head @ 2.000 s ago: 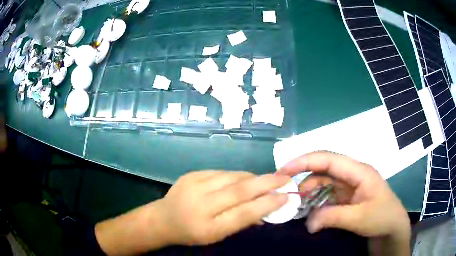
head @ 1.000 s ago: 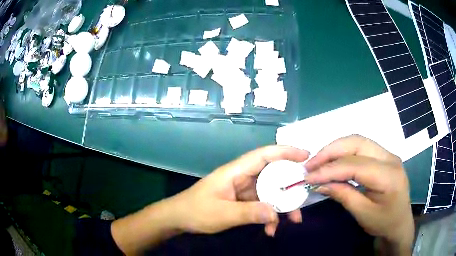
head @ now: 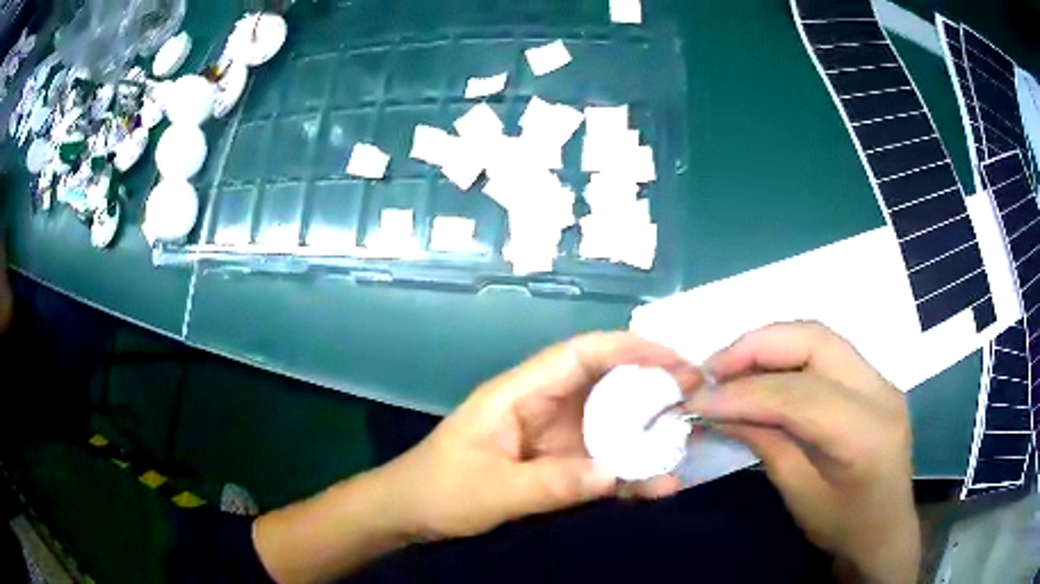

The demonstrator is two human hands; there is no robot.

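Note:
My left hand (head: 513, 439) holds a white round housing (head: 627, 424) by its rim, flat face up, over the front edge of the bench. A thin lead wire (head: 664, 413) comes out near the middle of the housing and runs to my right hand. My right hand (head: 798, 416) pinches at the housing's right side with thumb and fingers. What its fingertips hold besides the wire is mostly hidden and blurred.
A clear blister tray (head: 308, 171) bears heaped liner pieces (head: 530, 205). White housings (head: 173, 211) line its left edge beside a pile of unfinished units (head: 80, 148). Backing paper (head: 798, 291) and black pad strips (head: 912, 194) lie at right.
My left hand has drawn back from covering the housing and now holds it face up by the rim. My right hand has moved onto the wire at the housing's right side.

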